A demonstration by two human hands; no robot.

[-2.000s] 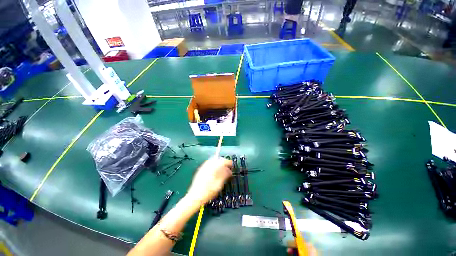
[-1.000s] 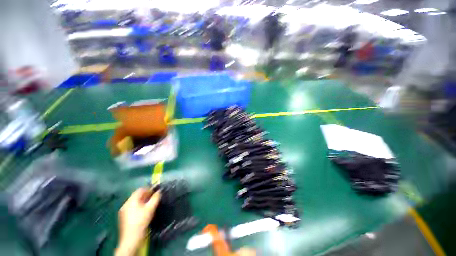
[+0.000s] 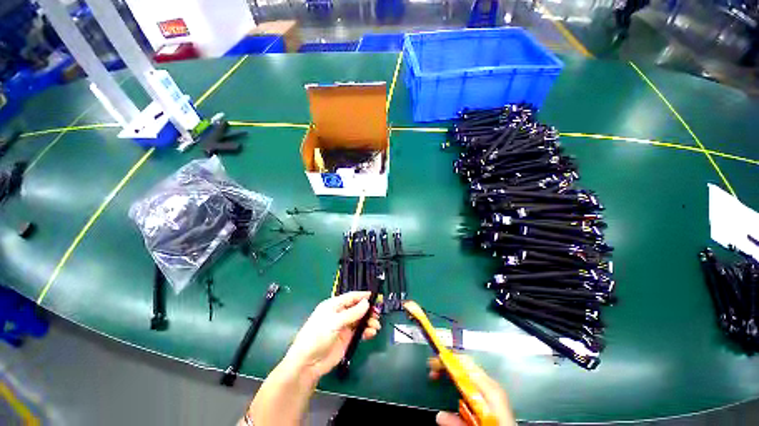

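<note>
My left hand [image 3: 329, 337] holds one black wire harness [image 3: 358, 335] near the table's front edge, just below the small working group of harnesses [image 3: 369, 256]. My right hand [image 3: 476, 391] holds the orange-yellow cable tie gun [image 3: 449, 358], its tip pointing up and left, close to the held harness. Thin cable tie tails stick out beside the group. The white measuring strip [image 3: 499, 342] lies right of the gun, with dark marks at its left part.
The main harness pile [image 3: 541, 241] lies right of centre, before a blue tote [image 3: 478, 79]. An open carton [image 3: 347, 179] stands behind the group. A plastic bag [image 3: 191, 220], loose ties and single harnesses [image 3: 251, 334] are left. More harnesses [image 3: 732, 299] lie far right.
The view swung right and came back. My left hand has moved from over the harness group to its near side and now holds one harness. The gun has come closer to that hand.
</note>
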